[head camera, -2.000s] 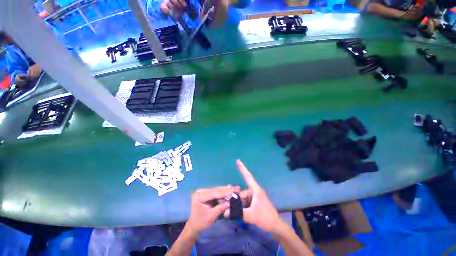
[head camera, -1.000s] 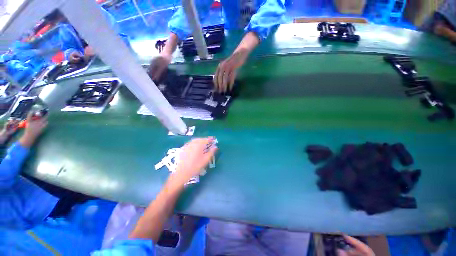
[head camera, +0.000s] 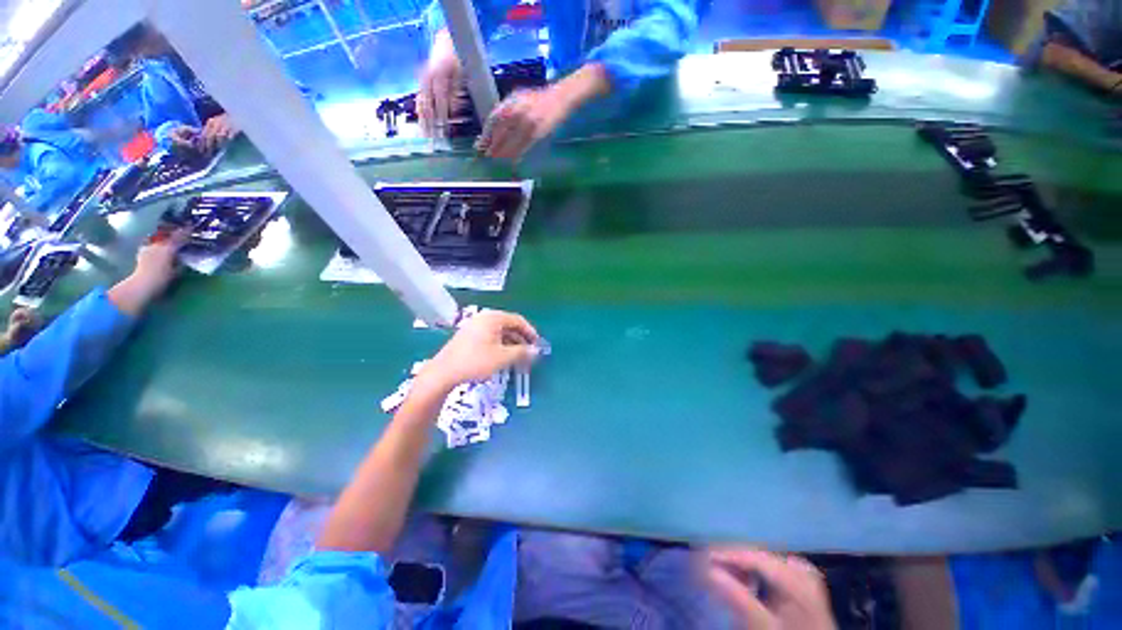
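My left hand (head camera: 490, 348) is over the pile of white slotted plates (head camera: 474, 416) near the foot of the post. Its fingertips pinch a small pale piece, likely one white plate, just above the bench. The hand covers the upper part of the pile. My right hand (head camera: 769, 588) is blurred at the bottom edge, below the bench edge and beside the carton; whether it holds anything cannot be seen. The heap of black straps (head camera: 892, 416) lies on the bench to the right, touched by neither hand.
A slanting grey-white post (head camera: 322, 172) comes down beside the white pile. A lined tray (head camera: 502, 234) of black parts lies behind it. Black bracket assemblies (head camera: 1011, 203) lie far right. Another worker's hands reach over the far bench; a blue-sleeved arm (head camera: 74, 332) reaches in from the left.
My left hand has lifted slightly off the white pile with a pale piece in its fingertips. My right hand has moved left from the carton. The far worker's hands have left the tray, which has shifted left.
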